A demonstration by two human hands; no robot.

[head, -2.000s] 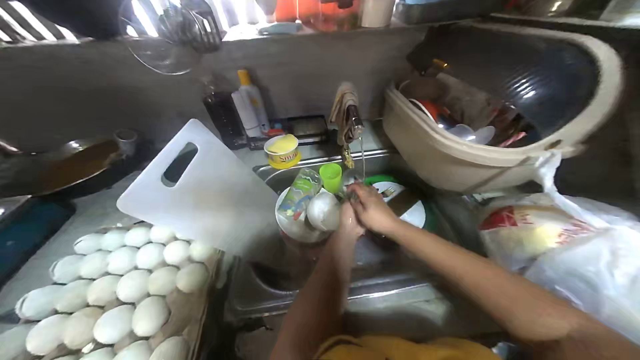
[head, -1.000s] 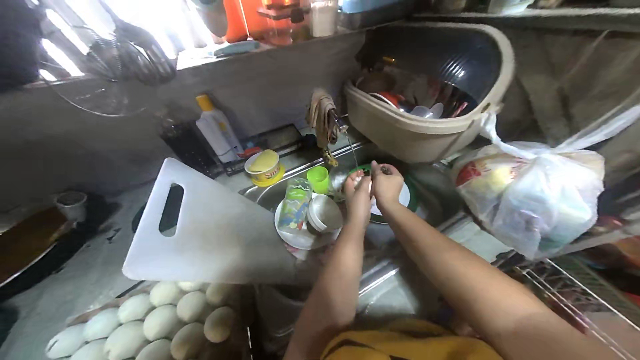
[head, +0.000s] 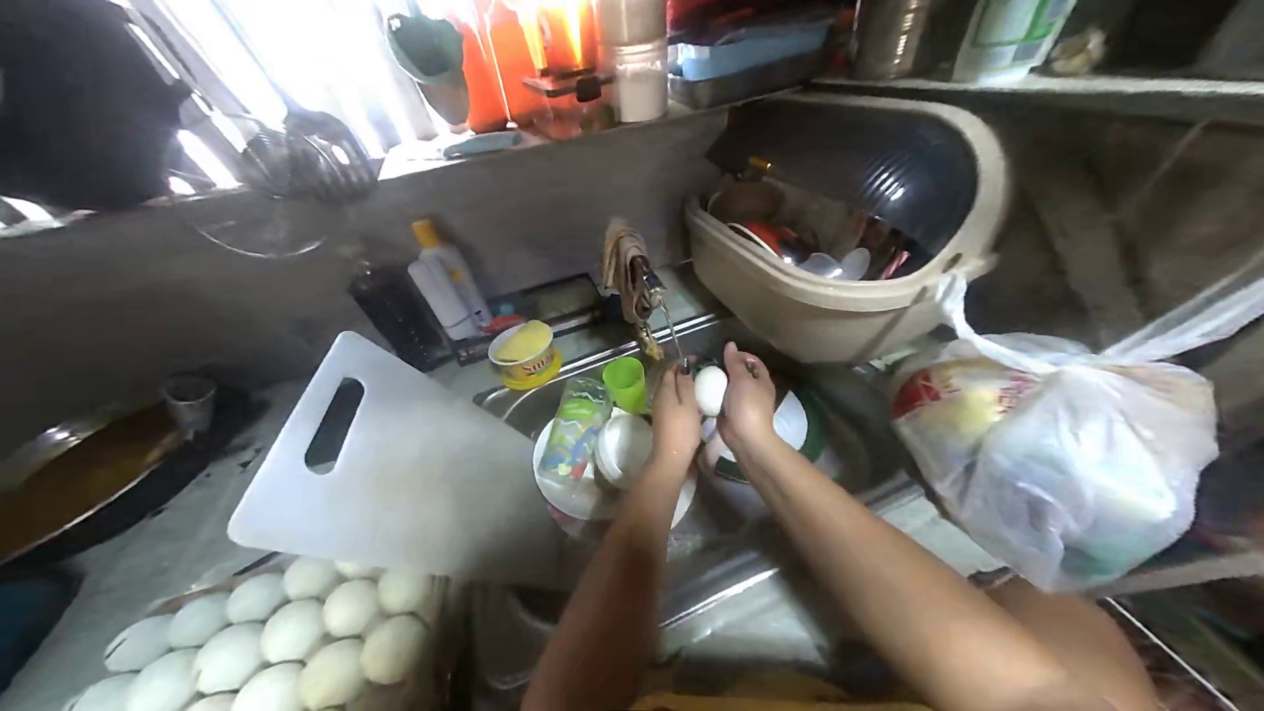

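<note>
A white egg (head: pixel 710 391) sits between my left hand (head: pixel 675 410) and my right hand (head: pixel 747 395), close under the faucet (head: pixel 652 286), from which a thin stream of water runs. Both hands touch the egg, over the metal sink. Below and left of them a white bowl (head: pixel 623 449), a clear patterned cup (head: pixel 576 430) and a green cup (head: pixel 623 383) are grouped with a plate. To the right, another white plate (head: pixel 790 422) lies partly behind my right hand. Several eggs (head: pixel 293 630) rest in a tray at the lower left.
A white cutting board (head: pixel 415 474) leans over the sink's left side. Behind are a yellow tub (head: pixel 524 355) and white bottle (head: pixel 449 286). A beige dish container (head: pixel 790 306) stands at the back right; a filled plastic bag (head: pixel 1066 444) hangs at the right.
My hands were close together near the faucet one second ago; now they are apart with the egg visible between them. The view has shifted.
</note>
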